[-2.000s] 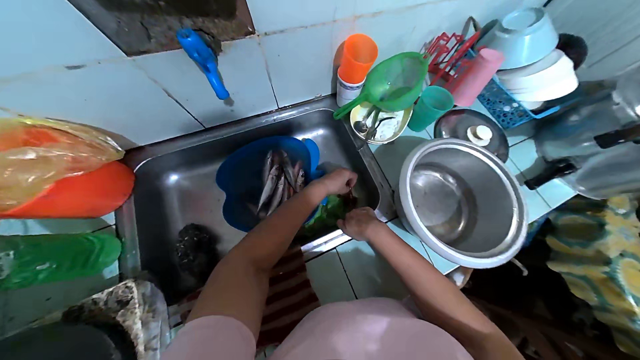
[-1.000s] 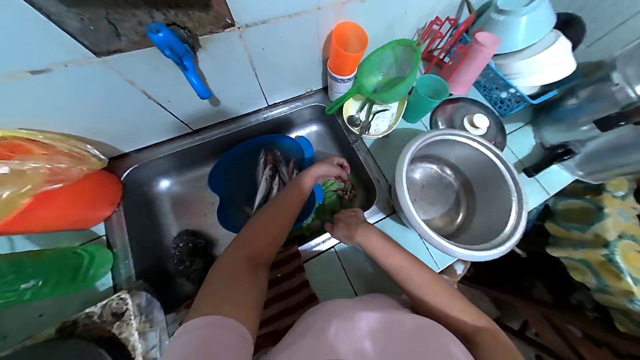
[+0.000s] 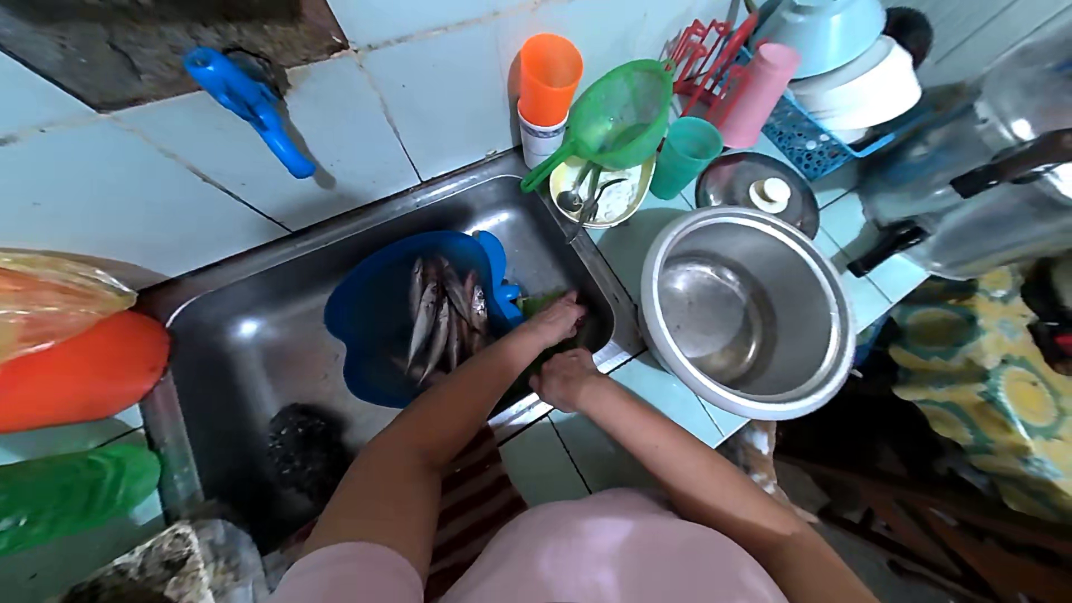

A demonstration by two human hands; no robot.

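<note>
My left hand reaches into the right end of the steel sink, its fingers down at a green thing that looks like leaves. What the fingers grip there is unclear. Near the sink's front right edge, my right hand is curled; its fingertips are hidden. Several small whole fish lie in a blue plastic basin in the sink, just left of my left hand. A large aluminum pot stands on the tiled counter, right of my right hand.
Behind the sink's right end are a green strainer, a dish with cutlery, an orange cup and a teal cup. A pot lid lies behind the pot. A blue faucet juts from the wall. Dark mesh sits in the sink.
Both hands have stayed at the sink's right end. My left hand has shifted a little, and the green leaves beneath it show less than one second ago.
</note>
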